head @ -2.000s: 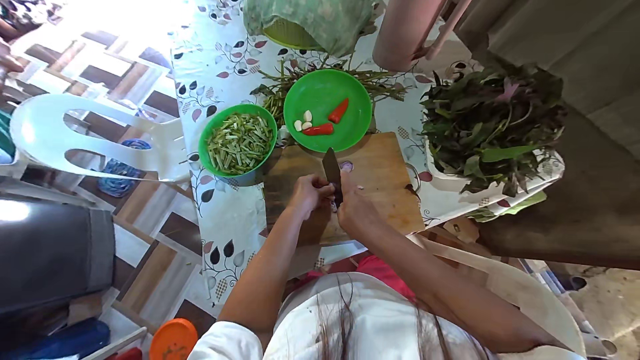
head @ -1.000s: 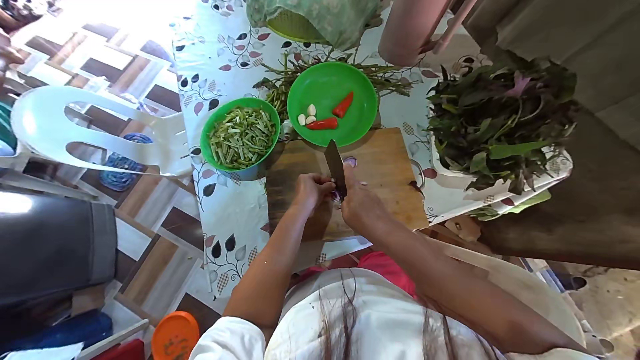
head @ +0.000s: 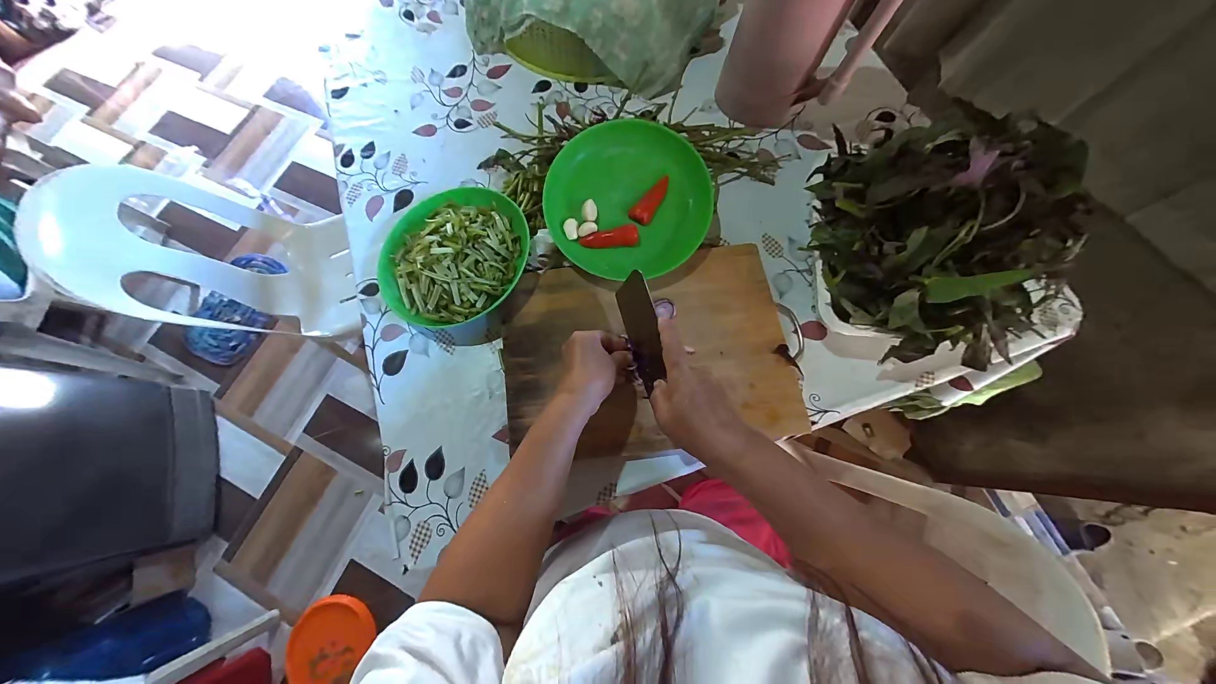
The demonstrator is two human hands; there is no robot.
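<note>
My right hand point(head: 692, 399) grips a kitchen knife point(head: 641, 328), its dark blade pointing away from me over the wooden cutting board point(head: 750, 351). Just left of the blade, my left hand point(head: 594, 366) pinches a small purplish piece, perhaps shallot or onion, mostly hidden by the fingers. A cut purple-white piece point(head: 664, 309) lies right of the blade. Beyond the board, a green plate point(head: 627, 152) holds two pieces of red chili pepper point(head: 610, 237) and several peeled garlic cloves point(head: 589, 210). Cut green stems point(head: 456, 261) fill a green bowl point(head: 388, 249) at the board's upper left corner.
Uncut stems point(head: 750, 152) lie behind the plate. At right, dark leafy greens point(head: 950, 237) overflow a white container point(head: 845, 323). A pink pitcher point(head: 774, 66) and a cloth-covered green basket point(head: 556, 52) stand at the back. A white plastic chair point(head: 76, 247) is beside the table's left edge.
</note>
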